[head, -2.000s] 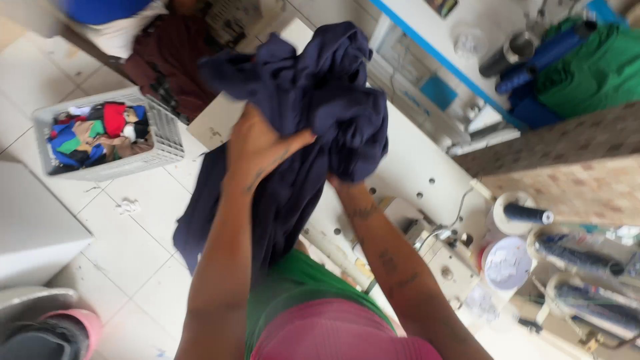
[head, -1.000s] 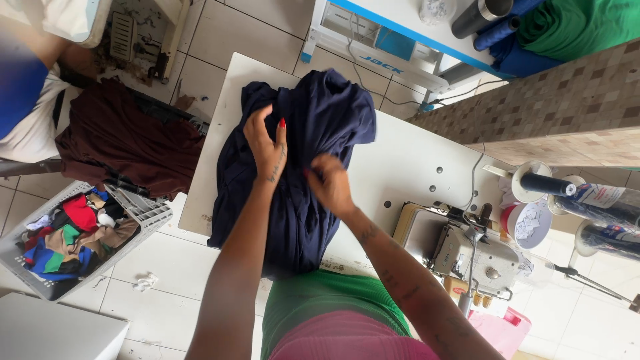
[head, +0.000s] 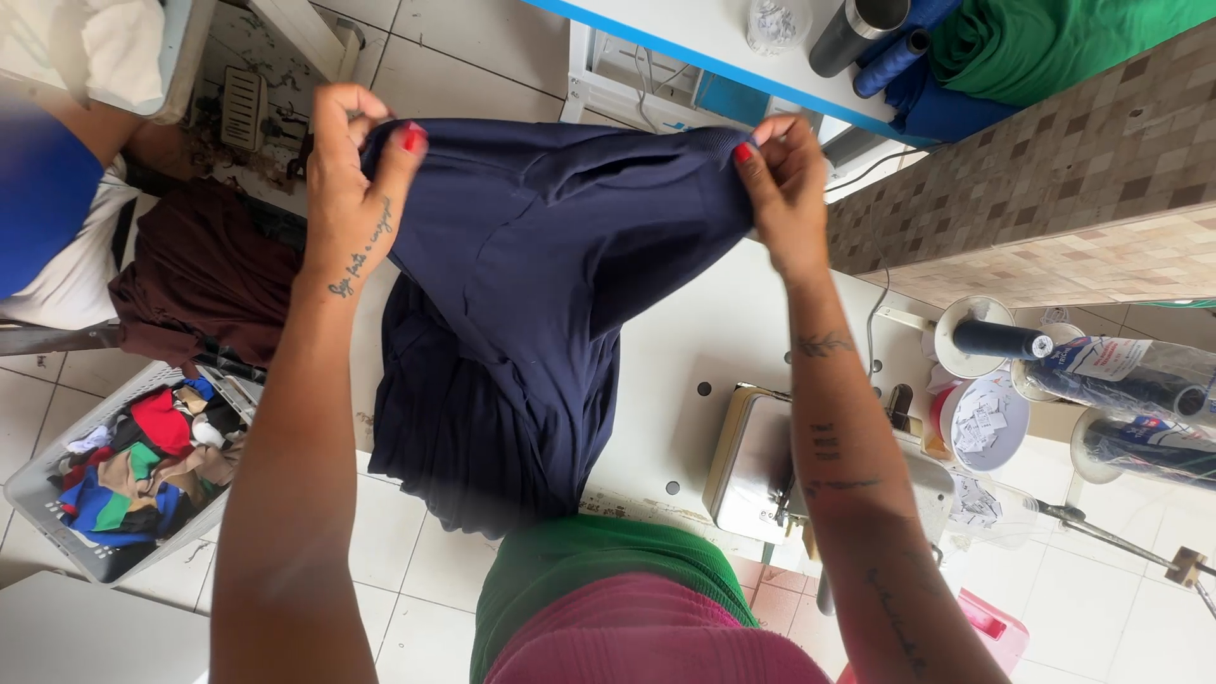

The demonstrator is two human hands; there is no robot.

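Observation:
A navy blue fabric garment (head: 532, 237) is stretched between my two hands above a white sewing machine table (head: 665, 380). My left hand (head: 361, 180) pinches its upper left corner between thumb and fingers. At the upper right corner, my right hand (head: 784, 185) grips the edge, where a ribbed band shows. The lower part of the garment hangs in folds over the table's near edge, beside my lap. To the right, partly behind my right forearm, stands a sewing machine (head: 755, 461).
A grey plastic crate (head: 57, 546) of colourful scraps and dark brown fabric (head: 204, 275) are on the left, near another person's arm (head: 71, 114). Thread cones (head: 997, 339) and a tub of small labels (head: 988, 423) stand at right. A blue-edged table (head: 703, 47) lies beyond.
One second ago both hands were close together on the bunched garment on the table. Now they are wide apart, with its upper edge lifted and spread between them.

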